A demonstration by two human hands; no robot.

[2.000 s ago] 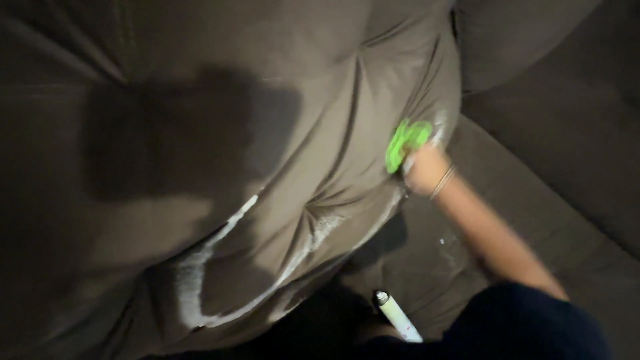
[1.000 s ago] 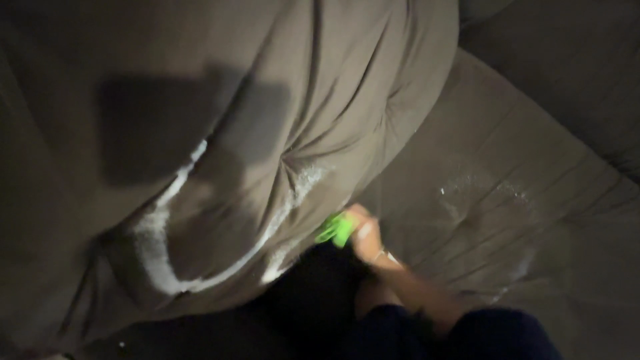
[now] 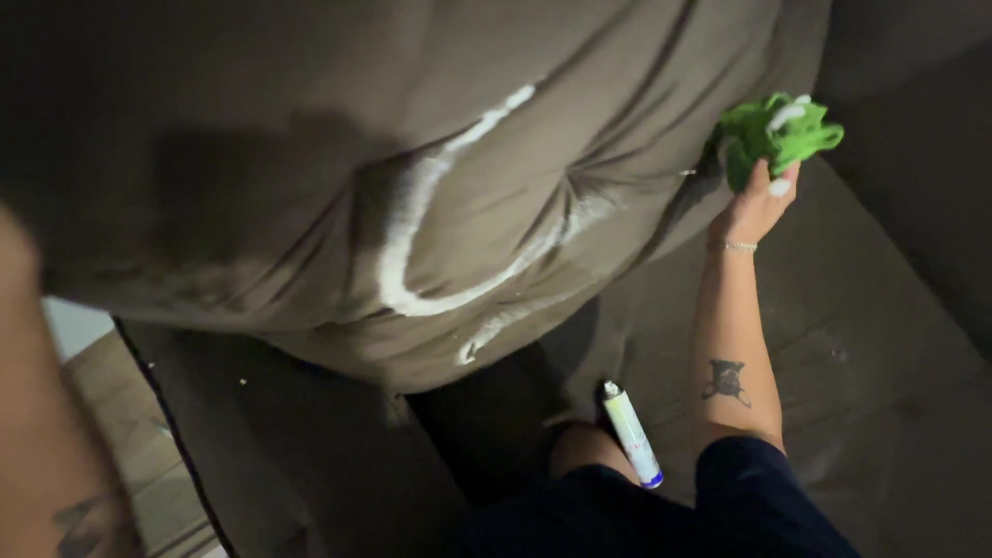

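My right hand [image 3: 758, 205] grips a bunched bright green cloth [image 3: 775, 139] with white foam on it, at the right edge of a grey-brown tufted sofa cushion [image 3: 496, 201]. White foam also shows on a fingertip. A curved band of white foam [image 3: 411, 232] runs over the cushion's fabric, with a shorter smear [image 3: 496, 329] along its lower edge. A white spray can [image 3: 634, 438] with a blue base lies beside my knee, its nozzle pointing up the view. Only my left forearm shows at the left edge; the left hand is out of view.
Dark sofa upholstery [image 3: 821, 333] spreads below and right of the cushion. A dark gap [image 3: 488, 411] lies under the cushion's lower edge. At the lower left, wood-look flooring [image 3: 132, 411] shows past the sofa's edge.
My right hand, holding the green cloth, has moved up and right from the cushion's lower edge. My left forearm has come into view at the left.
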